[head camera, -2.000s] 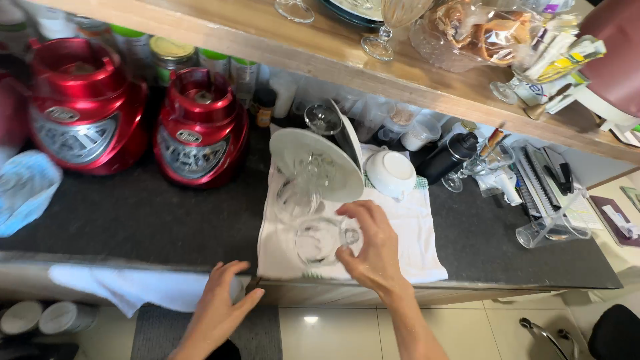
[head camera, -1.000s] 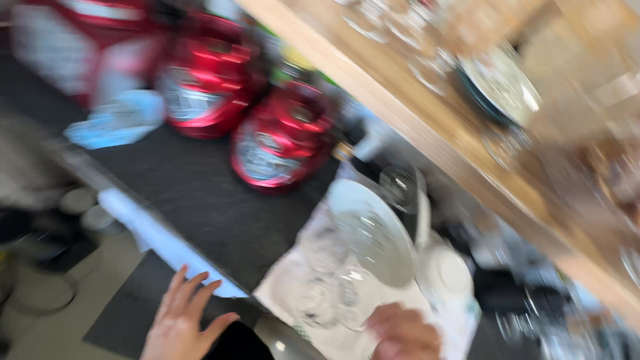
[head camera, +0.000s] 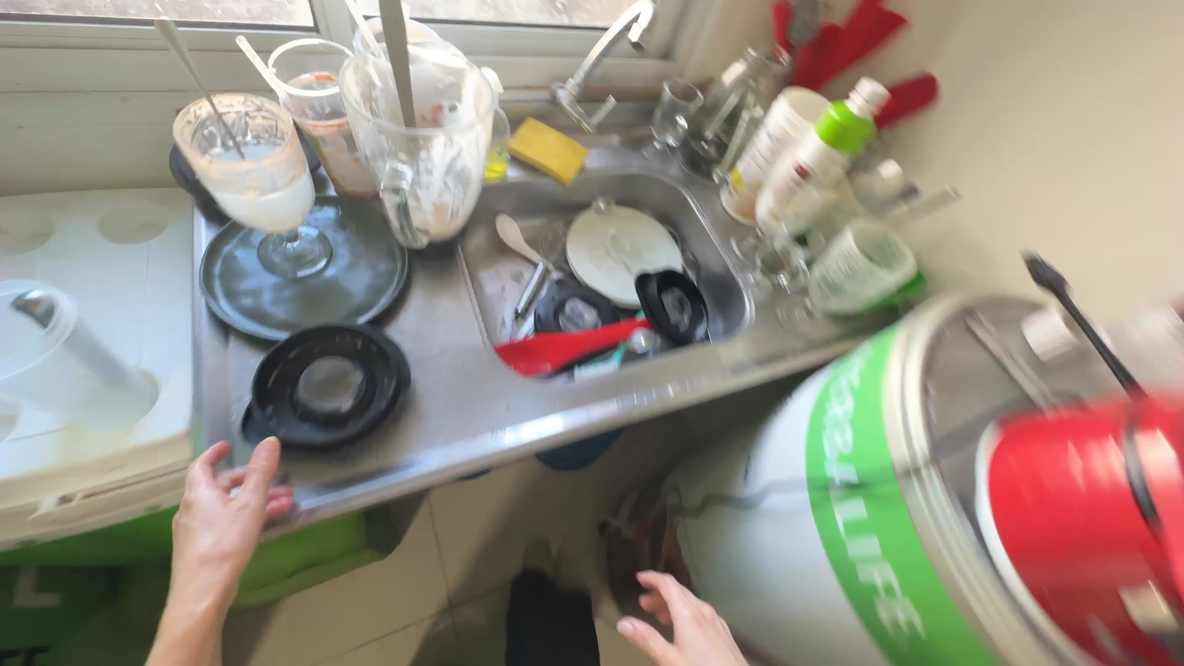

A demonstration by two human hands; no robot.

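Note:
My left hand (head camera: 227, 518) is empty, fingers apart, just below a black blender lid (head camera: 328, 384) on the steel drainboard. Low in the middle, my right hand (head camera: 684, 620) hangs over the floor, open and holding nothing. Behind the lid, a grey round tray (head camera: 356, 268) bears a stemmed glass (head camera: 245, 166) with milky residue and a spoon. Beside it stands a smeared blender jug (head camera: 425, 139) with a utensil in it. The sink basin (head camera: 472, 277) holds a white plate (head camera: 624, 245), a red spatula (head camera: 564, 350), a second black lid (head camera: 672, 305) and a white spoon (head camera: 518, 236).
A yellow sponge (head camera: 548, 150) lies near the faucet (head camera: 592, 74). Bottles (head camera: 814, 166) and glasses stand right of the basin. A large white and green drum (head camera: 832, 481) with a red container (head camera: 1082, 499) on top fills the right side. At left is a white surface with a plastic pitcher (head camera: 83, 370).
The view has swung from the dark counter with red blender bases and a white cloth to a sink. My right hand, earlier by the glassware on the cloth, is now over the floor.

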